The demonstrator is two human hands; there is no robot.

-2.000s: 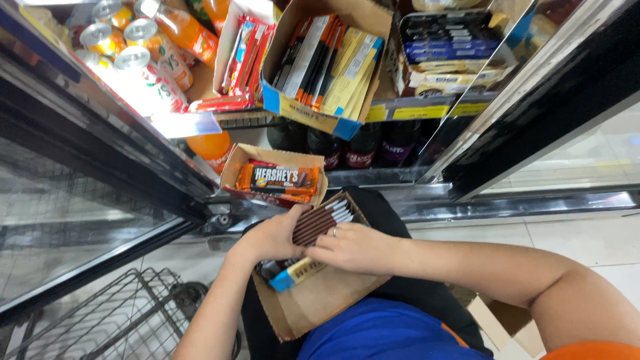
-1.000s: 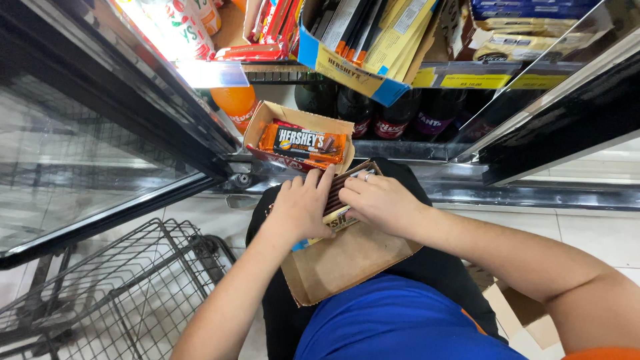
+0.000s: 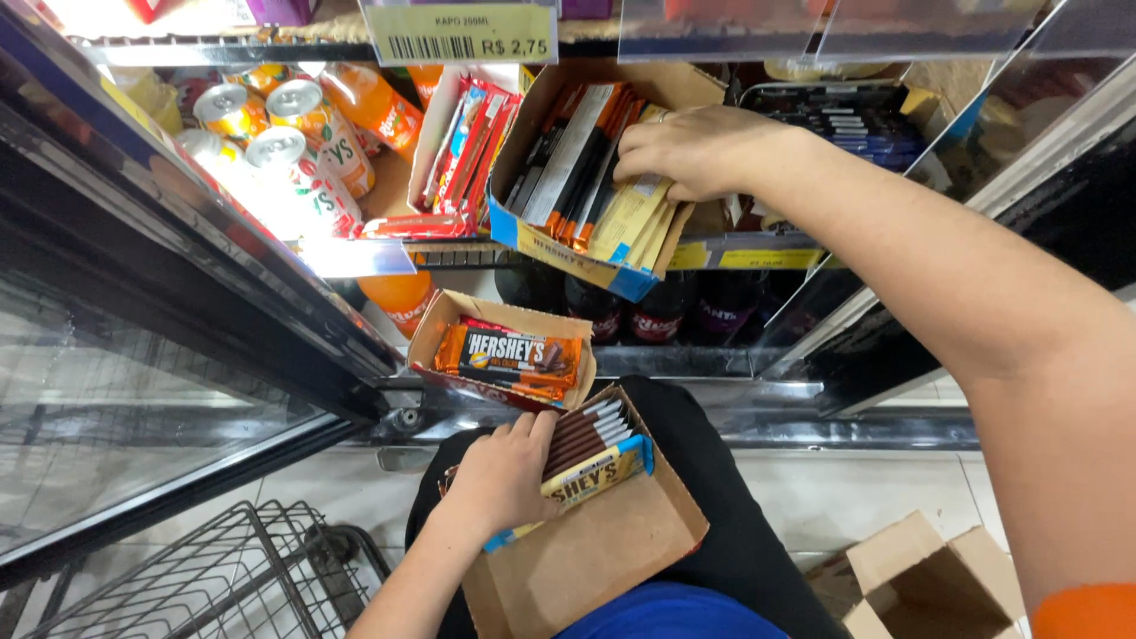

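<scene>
A shallow cardboard box [image 3: 612,555] rests on my lap, with a row of brown-wrapped chocolate bars [image 3: 586,435] standing on edge and a cream-and-blue Hershey's bar [image 3: 590,479] in front of them. My left hand [image 3: 506,470] presses round the left end of that row. Up on the shelf, my right hand [image 3: 692,155] reaches into an open Hershey's box [image 3: 559,248], its fingers at the cream-colored bars [image 3: 632,222]; whether it grips one is hidden. Black-and-orange bars [image 3: 572,164] stand beside them. A smaller box [image 3: 577,355] with orange-and-black Hershey's bars [image 3: 515,355] sits between lap and shelf.
Drink cans [image 3: 297,102] and red-wrapped bars [image 3: 470,151] are on the shelf at left, blue packs [image 3: 861,133] at right. Dark bottles [image 3: 661,311] stand below. A glass door [image 3: 160,355] frames the left, above a wire basket [image 3: 222,568]. An opened carton [image 3: 941,577] lies at lower right.
My right hand has left the box on my lap and moved up to the shelf box. My left hand stays at the row of bars. The view now takes in more of the shelf.
</scene>
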